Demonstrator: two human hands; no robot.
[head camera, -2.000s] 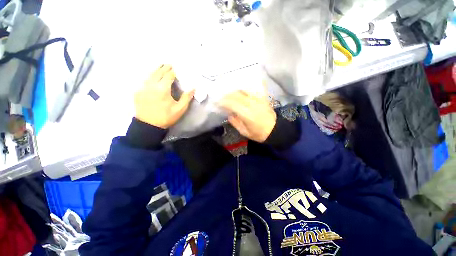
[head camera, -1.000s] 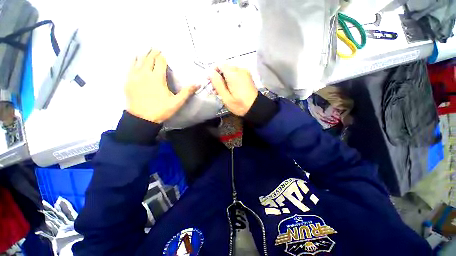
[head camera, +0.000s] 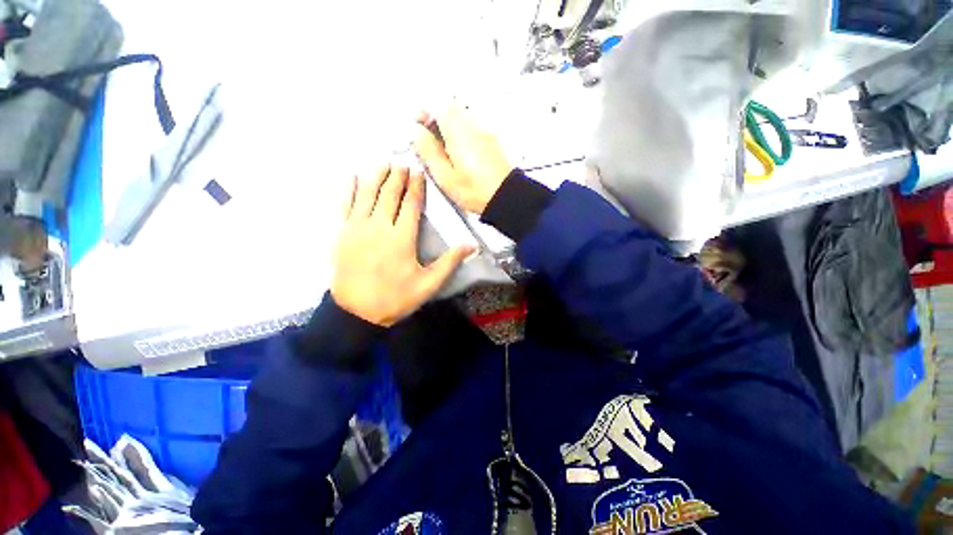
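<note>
A small grey cut piece (head camera: 455, 242) lies at the table's front edge, partly hidden under my hands and washed out towards the top. My left hand (head camera: 389, 249) lies flat on its left part, fingers together and thumb spread to the right. My right hand (head camera: 465, 157) is farther in, fingertips down at the piece's upper part; whether they pinch the cloth cannot be told. The presser foot and needle area (head camera: 564, 47) shows as small metal parts beyond my hands.
A grey fabric pile (head camera: 669, 125) drapes over the right table edge. Green and yellow scissors (head camera: 768, 141) and dark snips (head camera: 819, 138) lie beyond it. Grey folded pieces (head camera: 172, 172) and a small dark label (head camera: 217, 191) lie left. A blue crate (head camera: 162, 413) stands below the table edge.
My left hand has moved right and nearer the table edge, beside my right hand. My right hand has reached farther in. The view has shifted, showing more machine parts and a dark display.
</note>
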